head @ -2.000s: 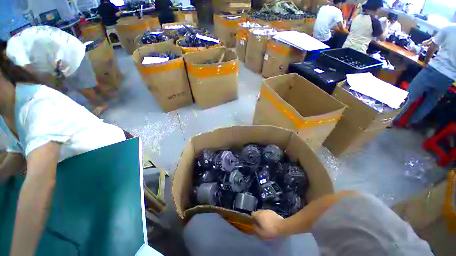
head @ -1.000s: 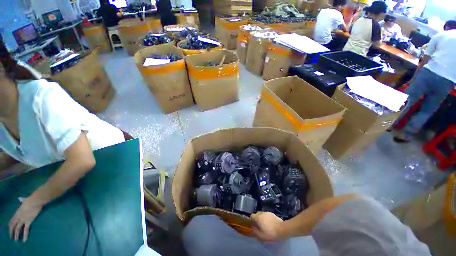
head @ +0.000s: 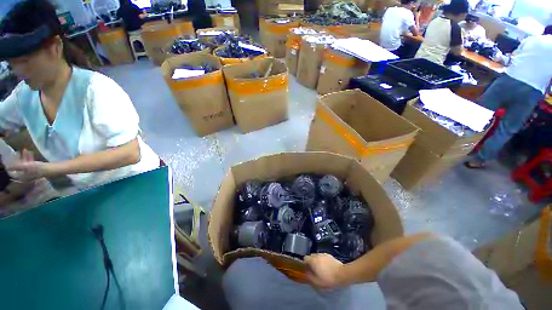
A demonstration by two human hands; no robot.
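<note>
An open brown carton (head: 308, 160) stands at my knees, full of black security cameras (head: 290, 218) with rounded heads. My right hand (head: 327, 270) is closed over the carton's near rim, with the forearm reaching in from the right. My left hand is not in the picture. A thin black camera cable (head: 106, 260) lies on the green tabletop (head: 54, 248) at my left.
A person (head: 72, 121) sits across the green table, hands together at the left edge. An open carton (head: 363, 127) stands ahead right, and two more cartons (head: 257, 91) ahead. Other workers sit or stand at the back right, near red stools.
The person at the left has moved from leaning over the table to upright, and the hand on the tabletop has drawn back. My right hand has stayed on the carton's rim.
</note>
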